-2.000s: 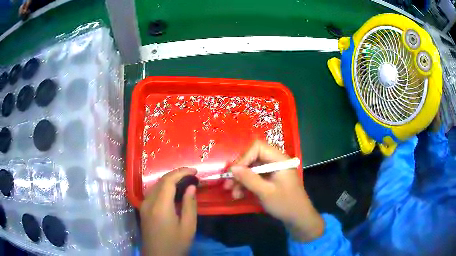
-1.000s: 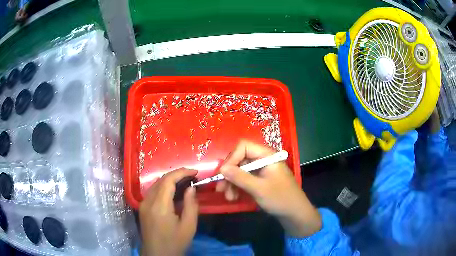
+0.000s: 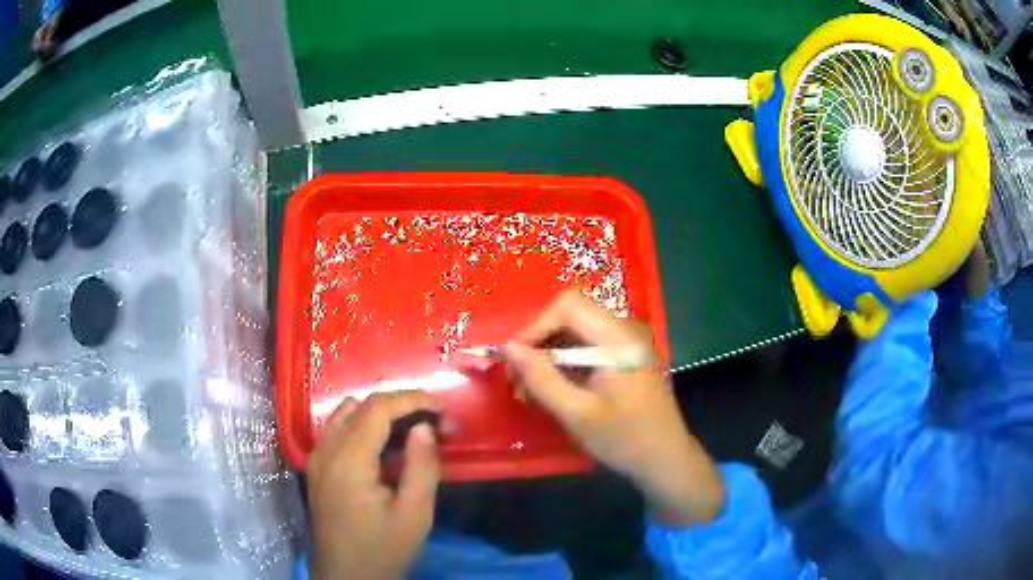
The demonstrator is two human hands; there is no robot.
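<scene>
My left hand (image 3: 368,487) holds a round black part (image 3: 406,435) between thumb and fingers over the lower left of the red parts tray (image 3: 476,185). My right hand (image 3: 612,397) grips a slim white pick-up tool (image 3: 595,357) like a pen. The tool's thin tip points left, near a small cluster of tiny silvery metal parts (image 3: 455,331) in the middle of the tray. More of these parts lie thickly along the tray's far and right sides. The right hand and tool are slightly blurred. Whether the tip carries a part cannot be told.
Stacked clear blister trays (image 3: 170,306) with black discs stand at left. A grey post (image 3: 263,74) rises behind them. A white rail (image 3: 510,96) borders the green conveyor (image 3: 476,40), which carries a black part (image 3: 668,53). A yellow and blue fan (image 3: 867,170) stands right, beside another person's blue sleeve (image 3: 889,397).
My right hand has moved the tool tip away from the black part, up to the metal bits. My left hand still holds the black part. Black parts on the conveyor have shifted left.
</scene>
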